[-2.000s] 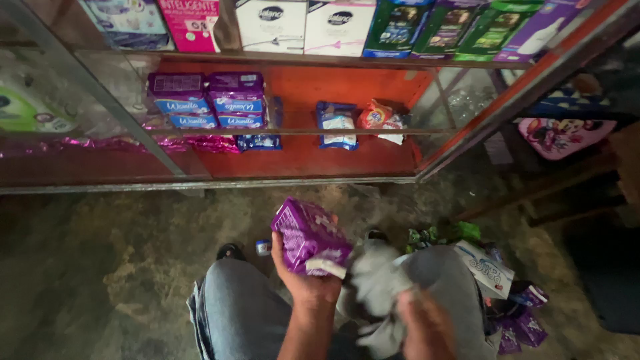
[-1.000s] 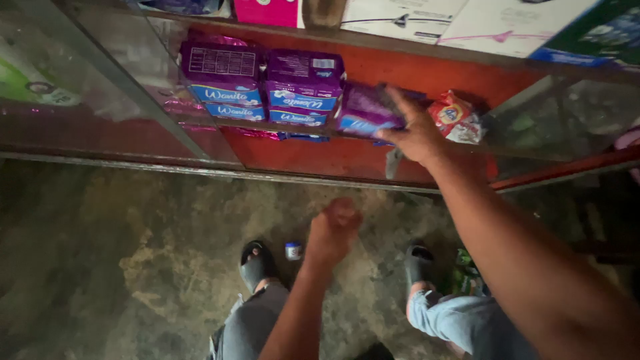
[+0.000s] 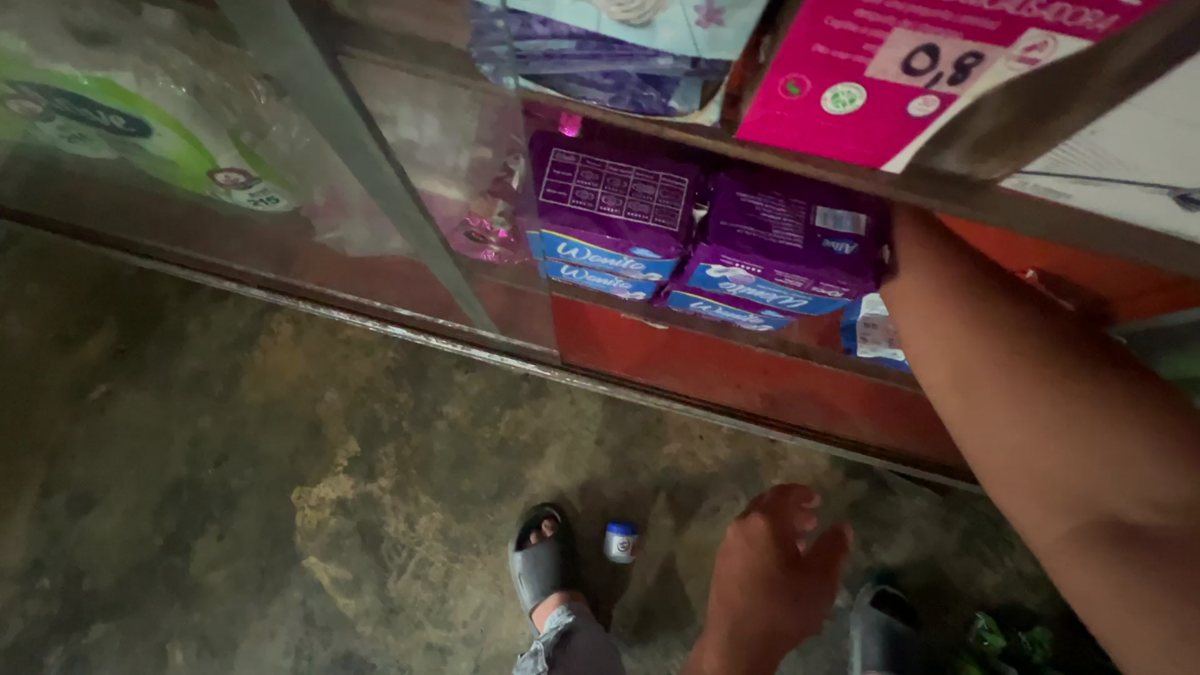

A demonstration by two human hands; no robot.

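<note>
Several purple and blue packs of pads (image 3: 614, 192) stand stacked in two columns on the cabinet's middle shelf. My right forearm reaches in from the right beside the right-hand pack (image 3: 797, 230); the hand itself is hidden behind that pack and under the shelf above, so what it touches does not show. Over the floor, below the cabinet's lower edge, hangs my left hand (image 3: 783, 553), empty, with its fingers apart and loosely curled. A blue and white packet (image 3: 877, 330) lies just left of my right forearm.
A pink box (image 3: 844, 75) and a purple-blue plastic pack (image 3: 609, 70) stand on the upper shelf. Green packaging (image 3: 187, 150) is behind glass on the left. A metal rail (image 3: 469, 356) edges the cabinet. A small jar with a blue lid (image 3: 621, 542) stands on the floor near my sandalled foot (image 3: 544, 558).
The purple pack, held over my lap at first and then by my right hand at the shelf, is no longer visible. My right hand has gone deeper behind the stacked packs. The view has shifted closer.
</note>
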